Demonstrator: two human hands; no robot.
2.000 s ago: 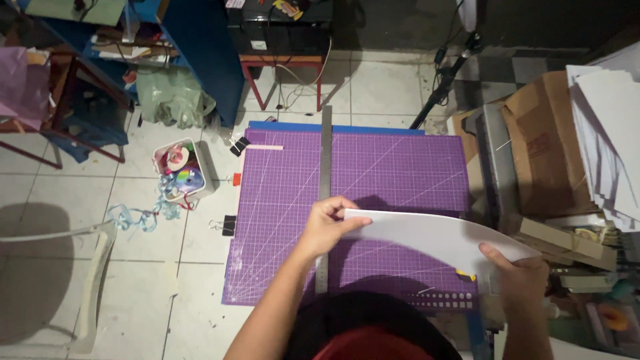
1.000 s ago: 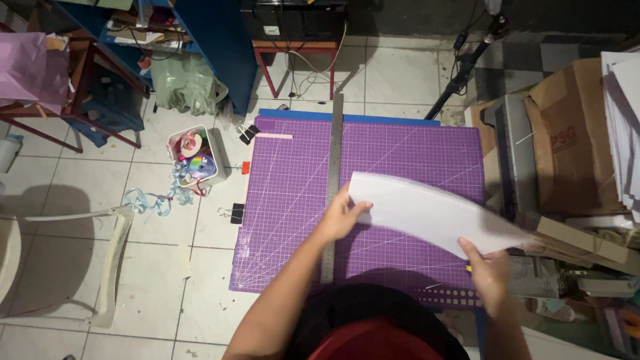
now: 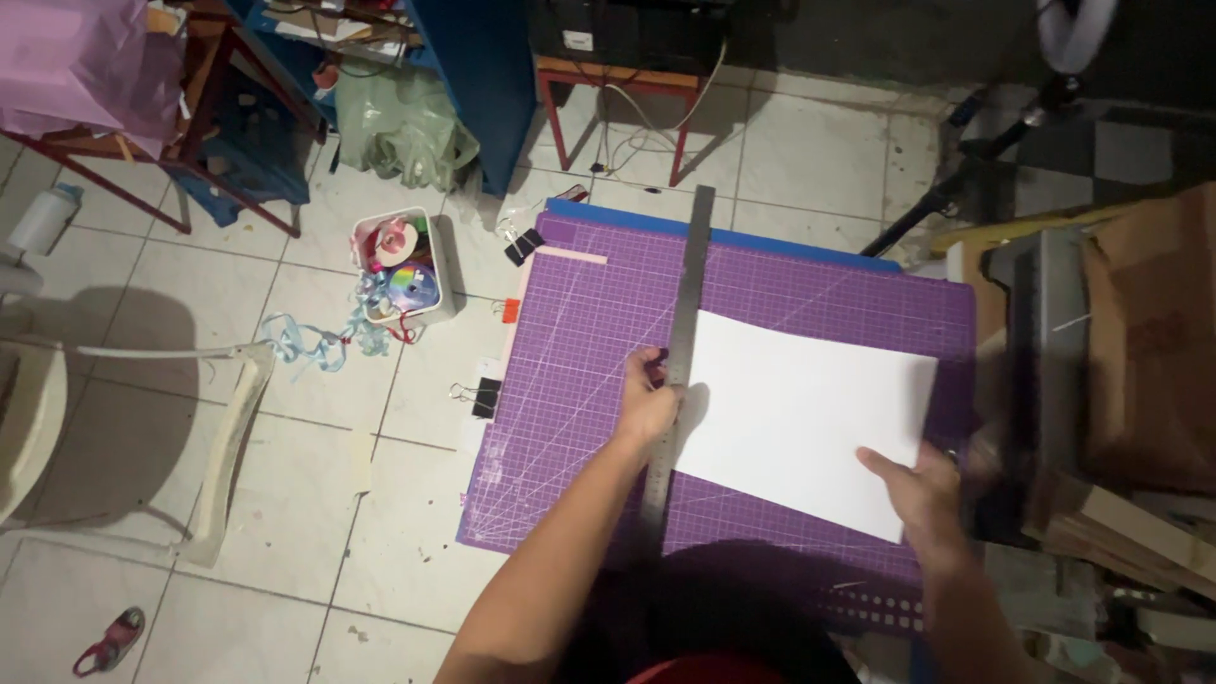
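Observation:
A white sheet of paper (image 3: 803, 418) lies over the right half of a purple cutting mat (image 3: 570, 380), its left edge along a long metal ruler (image 3: 692, 256). My left hand (image 3: 650, 399) is at the ruler beside the sheet's left edge, fingers curled; whether it grips the ruler is unclear. With thumb on top and fingers beneath, my right hand (image 3: 917, 484) holds the sheet's right edge. Binder clips, a black one (image 3: 485, 397) and an orange one (image 3: 511, 311), sit at the mat's left edge. A pale strip (image 3: 570, 255) lies near its upper left corner.
Left of the mat, a white bin (image 3: 439, 275) holds ribbon spools, with blue ribbon (image 3: 304, 344) trailing on the tiled floor. Cardboard (image 3: 1154, 332) and stacked boxes crowd the right side. A black stand leg (image 3: 936, 204) rises behind. A red-legged table (image 3: 679, 133) stands beyond the mat.
The sheet was raised and bowed between both hands; now it lies lower and flatter, by the ruler. My left hand has moved off the sheet's corner to the ruler.

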